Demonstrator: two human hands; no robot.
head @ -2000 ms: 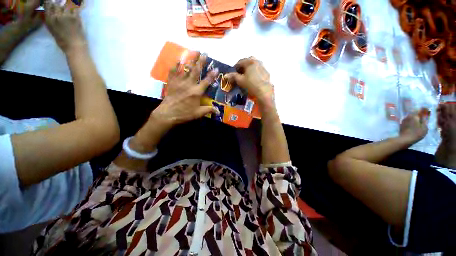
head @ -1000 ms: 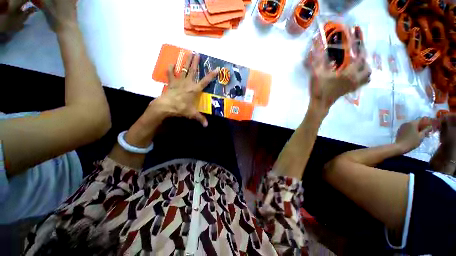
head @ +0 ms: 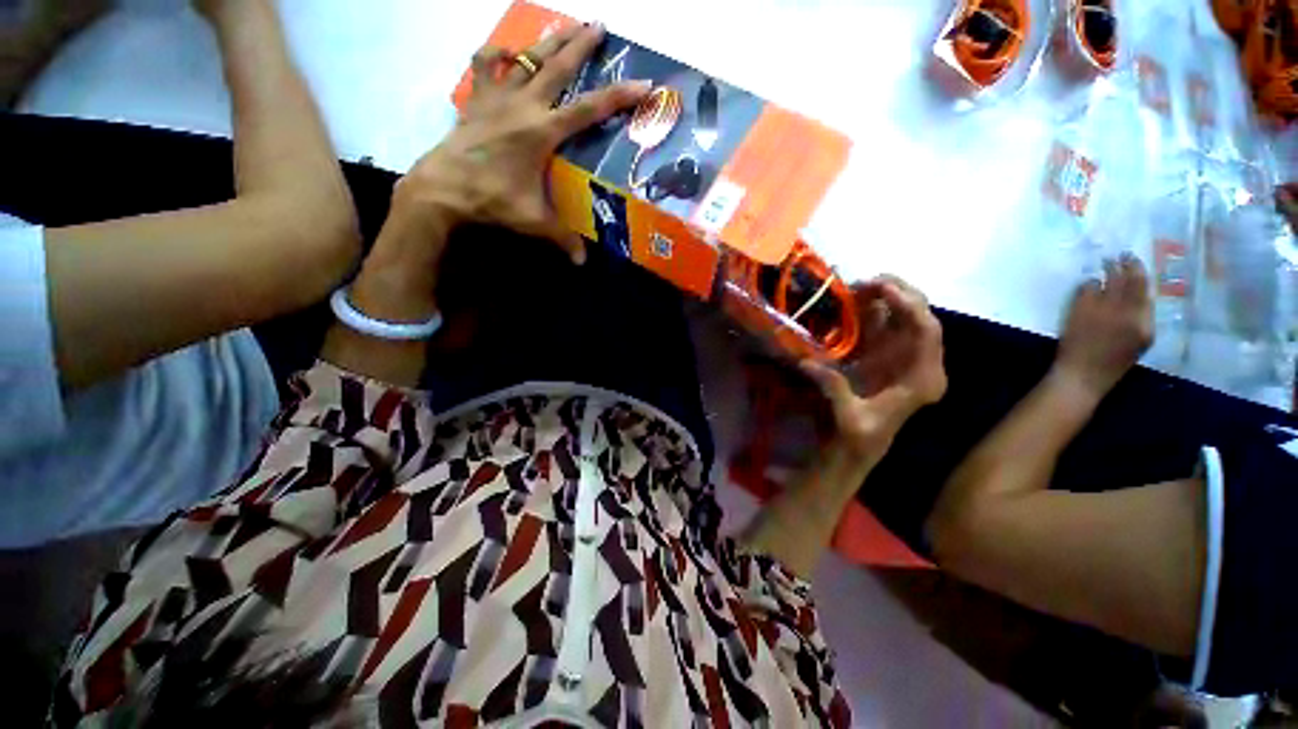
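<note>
My left hand (head: 515, 140) grips the retail box (head: 658, 143) at its left part, fingers on the dark picture panel and thumb below the yellow side. The box is opened into a sleeve, with an orange flap standing out at its right end. My right hand (head: 885, 363) holds a coiled orange cord (head: 811, 296) in a clear plastic tray by its right end. The tray's left end is at the box's open right end, under the orange flap; whether it is inside is hard to tell.
Two cords in clear trays (head: 985, 40) lie at the upper right. Clear plastic pieces and small orange cards (head: 1070, 178) lie at the right. A loose cord pile (head: 1267, 57) is at the far right corner. A neighbour's arm (head: 278, 185) is at left, another person's hand (head: 1106, 316) at right.
The box has been raised and tilted, its right end nearer my lap. My right hand has come back from the trayed cords with one to the box's right end. The view has shifted.
</note>
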